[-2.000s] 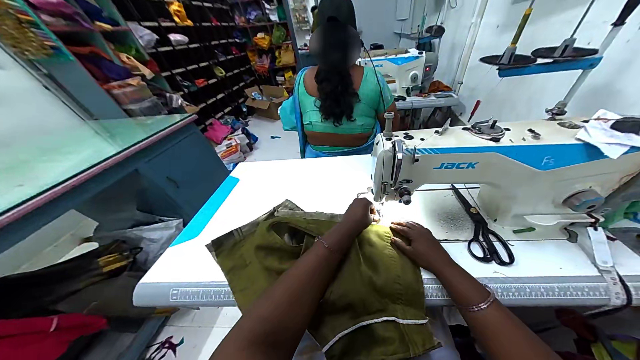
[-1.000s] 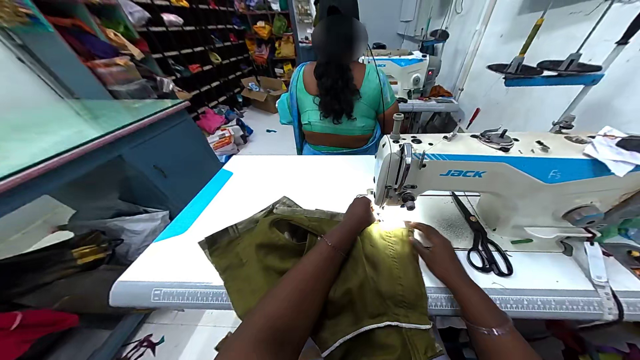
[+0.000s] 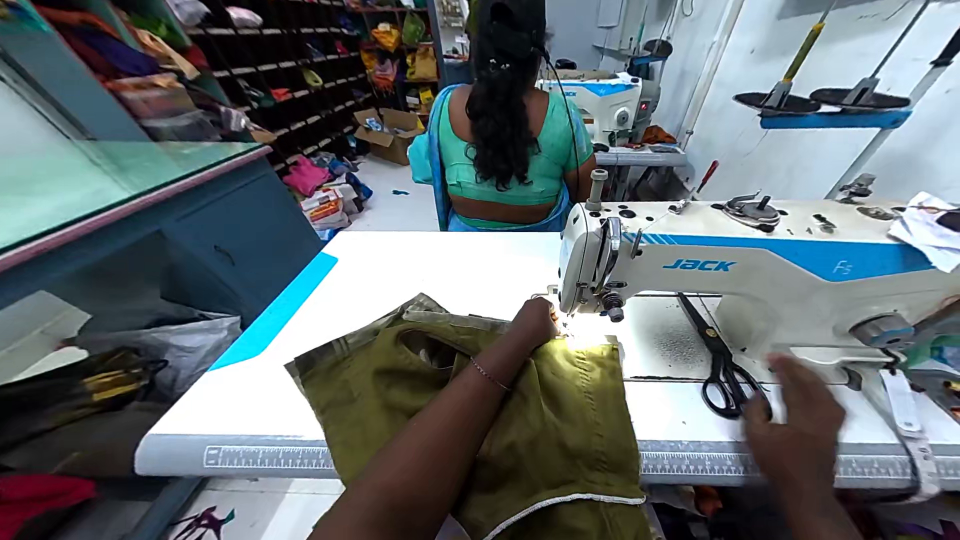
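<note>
Olive-green fabric with a white piped edge (image 3: 600, 420) lies across the table's front part, its upper right edge under the lit needle area of a Jack sewing machine (image 3: 750, 262). My left hand (image 3: 535, 322) is closed on the fabric's upper edge, just left of the needle area; the fingertips are partly hidden. My right hand (image 3: 799, 420), blurred, is off the cloth with fingers apart, over the table's front edge. Just left of it, black-handled scissors (image 3: 720, 360) lie on the machine bed and table, blades pointing away from me.
A person (image 3: 510, 135) sits with their back to me beyond the white table (image 3: 420, 262). A glass-topped counter (image 3: 225, 217) stands at left. A measuring tape (image 3: 911, 427) hangs over the front edge at right. A thread stand (image 3: 840, 118) rises at back right.
My right hand, on the fabric's right part two seconds ago, has lifted off it and moved right to beside the scissors. My left hand has stayed at the fabric by the needle area.
</note>
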